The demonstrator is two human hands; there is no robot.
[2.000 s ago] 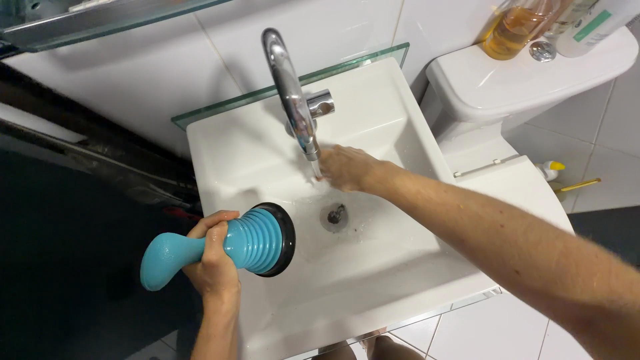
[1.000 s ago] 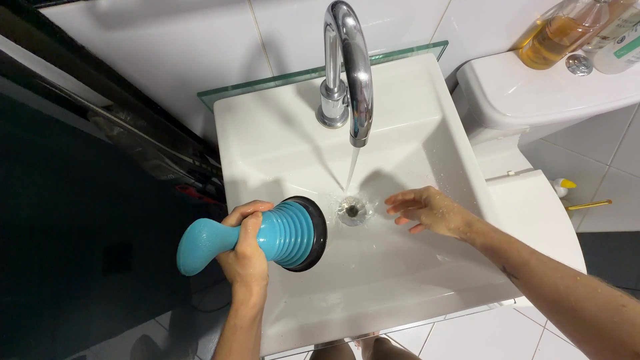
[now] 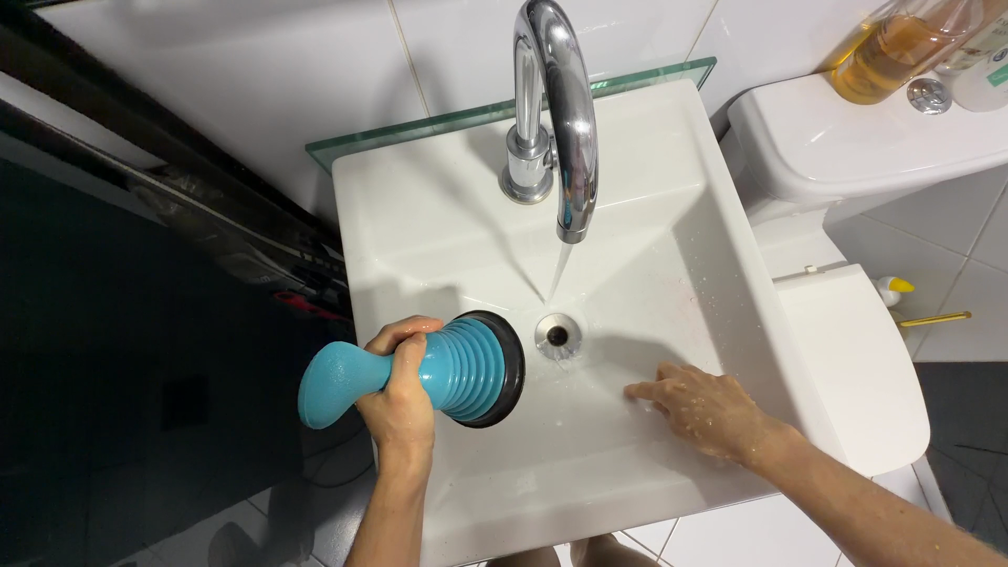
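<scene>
My left hand [image 3: 405,390] grips a blue bellows plunger [image 3: 465,368] by its neck, over the left side of the white washbasin [image 3: 488,492]. The plunger lies tilted sideways, its black rubber rim [image 3: 512,370] facing the drain [image 3: 557,335]. A thin stream of water [image 3: 560,272] runs from the curved chrome faucet [image 3: 577,134] into the basin just above the drain. My right hand [image 3: 697,405] is wet and holds nothing; its index finger points left over the basin's right side, and its other fingers are partly curled.
A toilet [image 3: 858,370] stands to the right, with an amber bottle [image 3: 886,59] and a white bottle [image 3: 984,83] on its cistern [image 3: 850,146]. A green-edged glass shelf [image 3: 504,110] runs behind the basin. Dark panels are at the left.
My right hand has moved from beside the faucet's spout, past the drain, to the lower right of the basin. My left hand still holds the plunger. The view has shifted.
</scene>
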